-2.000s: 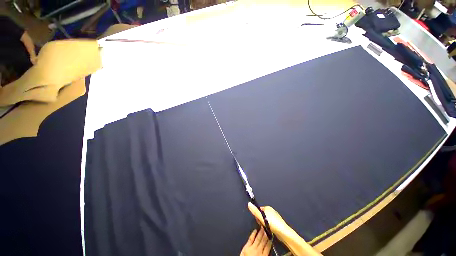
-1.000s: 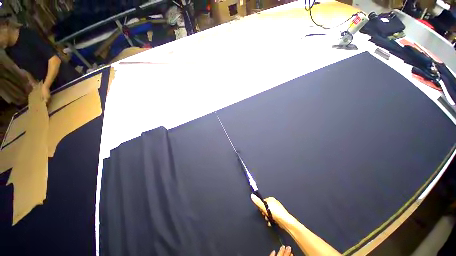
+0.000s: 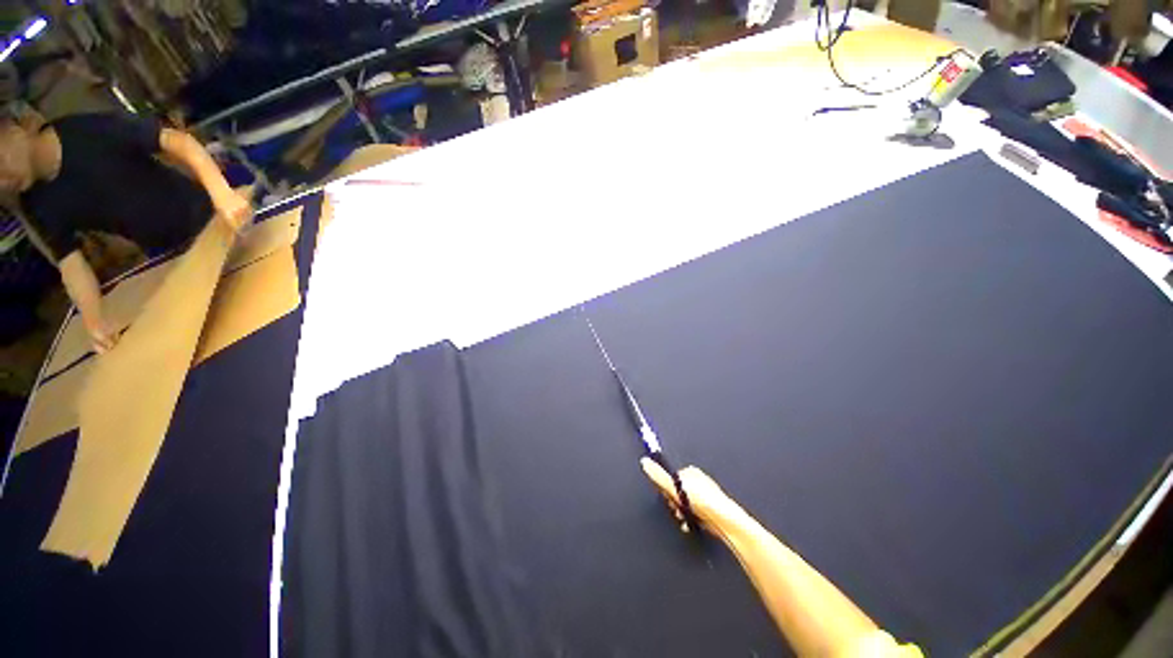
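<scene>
A large dark cloth (image 3: 823,347) lies flat on the white-topped table, with its left part rippled in folds. My right hand (image 3: 682,495) is shut on the black handles of the fabric shears (image 3: 647,431). Their silver blades point away from me, along a thin white chalk line (image 3: 600,339) that runs on to the cloth's far edge. A yellow selvedge runs along the near right edge. Whether the blades are open is too small to tell. My left hand is not in view.
At left, a person (image 3: 122,180) holds a tan cardboard pattern (image 3: 154,373) over another dark cloth (image 3: 212,514). A small electric cutter (image 3: 929,113) with a black cord stands at the far right. Dark scraps (image 3: 1081,152) lie beside it. A cardboard box (image 3: 615,41) stands behind the table.
My right hand and the shears have moved farther along the chalk line toward the far edge. My left hand has left the picture. The person has raised and shifted a pattern.
</scene>
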